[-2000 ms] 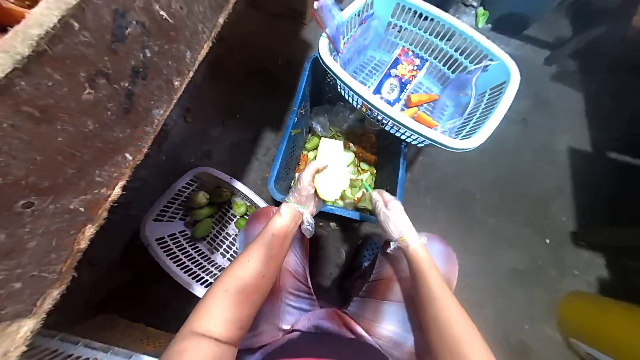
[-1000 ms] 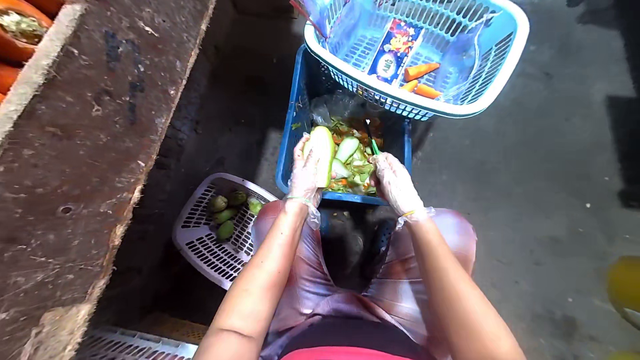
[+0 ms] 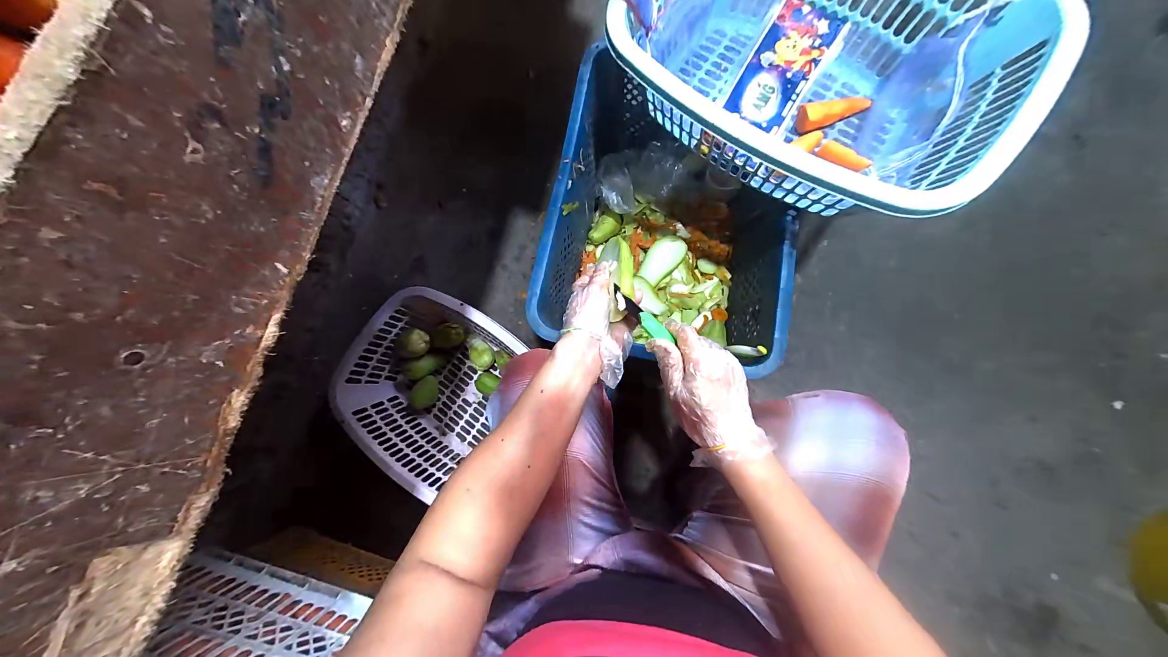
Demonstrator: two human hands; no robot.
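Observation:
My left hand (image 3: pixel 591 310), in a clear plastic glove, holds a partly peeled pale green vegetable (image 3: pixel 618 265) over the near left part of a blue plastic basket (image 3: pixel 542 265). My right hand (image 3: pixel 707 379), gloved too, is shut on a green-handled knife or peeler (image 3: pixel 654 327). Its dark blade lies against the near end of the vegetable. Below my hands the basket holds green peelings (image 3: pixel 698 297), orange scraps and a larger pale green piece (image 3: pixel 662 259). Clear plastic film (image 3: pixel 634 173) lies farther back in it.
A light blue basket (image 3: pixel 912 201) with carrots (image 3: pixel 832 113) and a printed packet (image 3: pixel 787 64) overlaps the bin's far right edge. At left are a pale basket (image 3: pixel 383 447) of small green vegetables (image 3: pixel 422 367) and a rough wooden board (image 3: pixel 173 228). A yellow object (image 3: pixel 1152 566) stands far right.
My right hand has moved left, bringing the green-handled tool from apart from the vegetable to against it. The vegetable in my left hand has been turned and shows more green than two seconds ago.

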